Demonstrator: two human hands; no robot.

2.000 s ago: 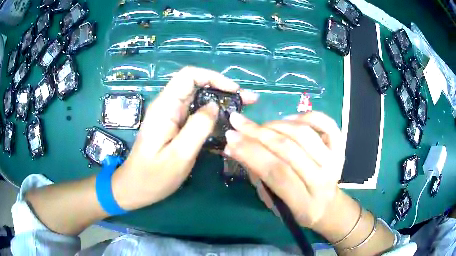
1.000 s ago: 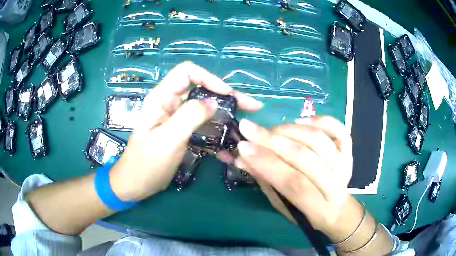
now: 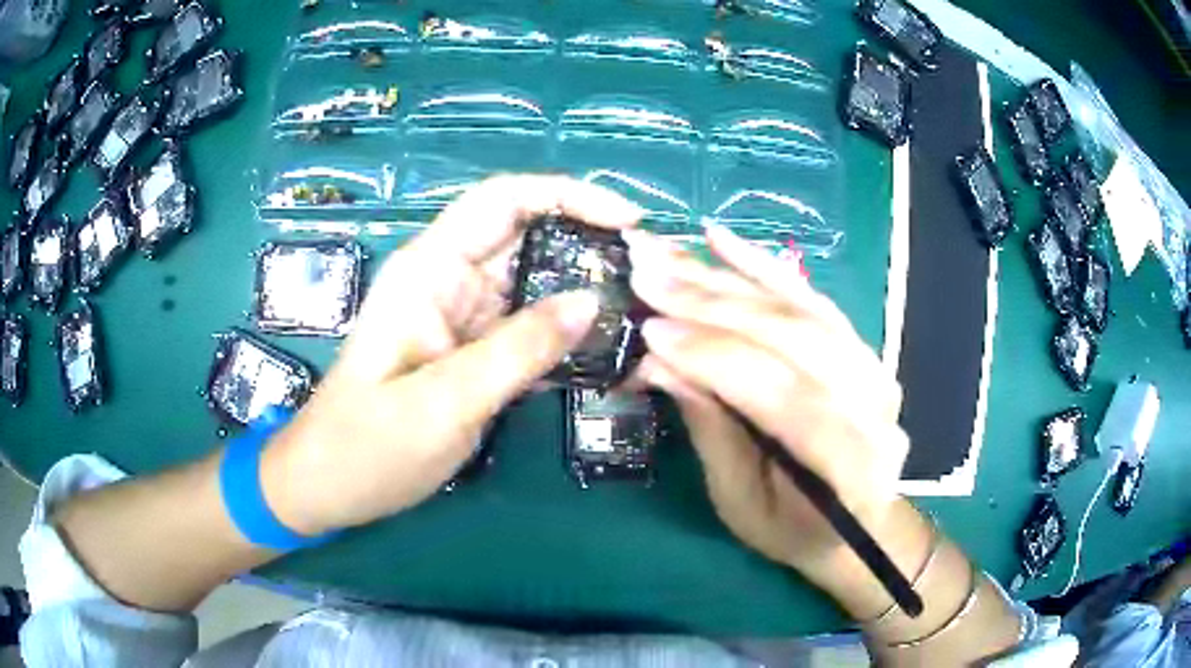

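Observation:
A black device unit (image 3: 570, 268) is held up at the centre, its open side with small electronics facing me. My left hand (image 3: 444, 333) grips it from the left, thumb across its lower part. My right hand (image 3: 771, 379) touches its right edge with the fingertips. Dark tweezers (image 3: 849, 522) are tucked in my right hand and point back toward the wrist; their tip is hidden. Another open unit (image 3: 611, 433) lies on the mat just below the held one. A further unit is mostly hidden behind my left hand.
A clear blister tray (image 3: 549, 118) with small parts lies behind my hands. Many units (image 3: 159, 196) lie at left, others (image 3: 1071, 261) at right. A black strip with pale edges (image 3: 943, 287), a white box with cable (image 3: 1126, 420) and red scraps (image 3: 795, 258) lie at right.
The held unit has turned more upright, its electronics side now clearer. My right hand has closed in on its right edge, and the tweezers' rear end has swung up toward the wrist.

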